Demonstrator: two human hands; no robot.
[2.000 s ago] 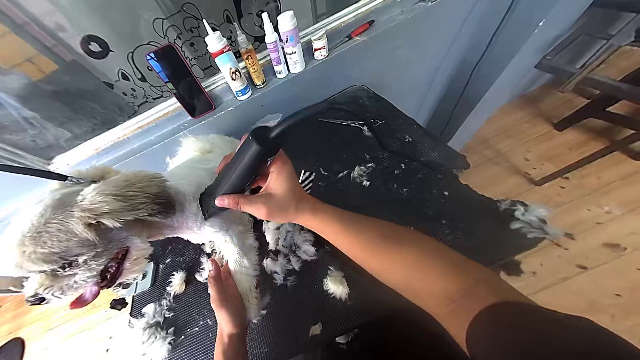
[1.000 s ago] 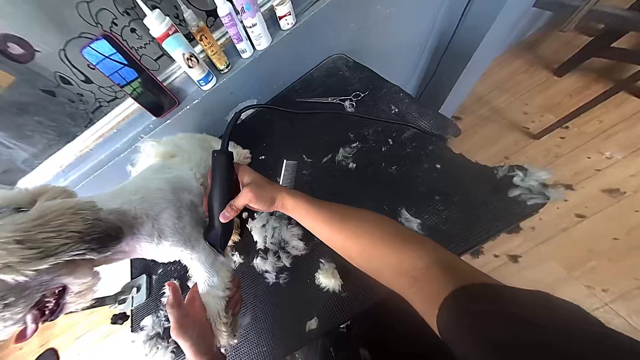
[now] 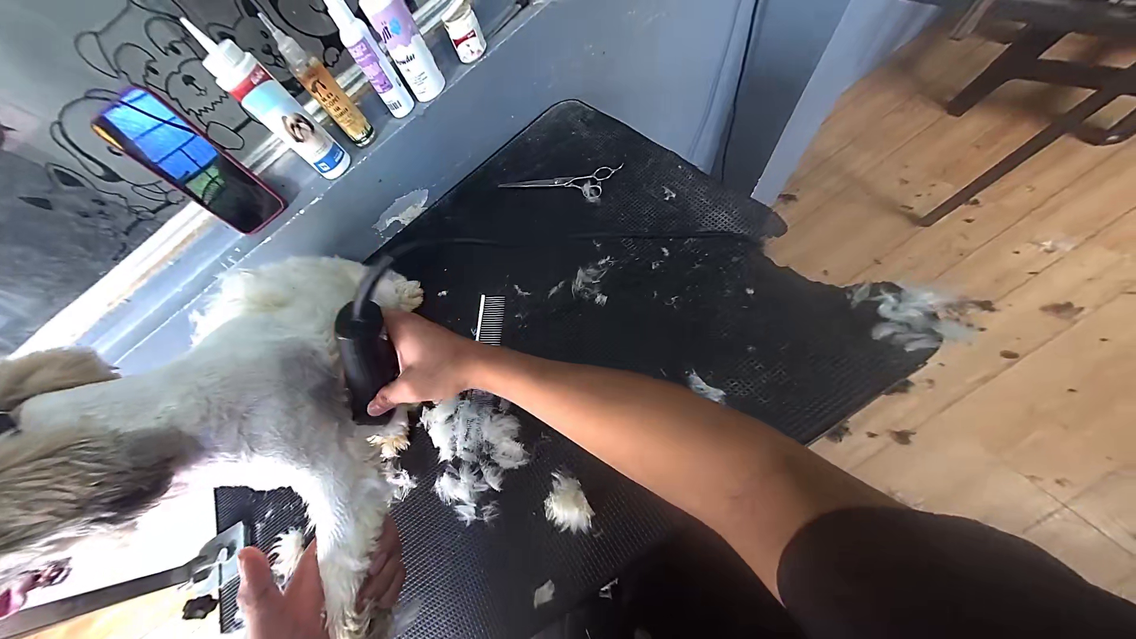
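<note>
A white and tan dog stands on a black ribbed mat at the left, its head partly out of view. My right hand grips a black corded hair clipper, which lies against the dog's side; its blade is hidden. Low in the view, my left hand is around the dog's front leg, with the thumb on one side and fingers behind. A metal comb lies partly under my right wrist, beside tufts of cut fur.
Scissors lie at the mat's far end. Several bottles and a phone stand on the sill beyond the mat. The clipper's cord crosses the mat. A metal clamp is at the mat's left edge, and a stool stands at upper right.
The clipper has moved from near the dog's chest and shoulder to its side. The dog's head has shifted left, partly out of view. The camera view has moved closer.
</note>
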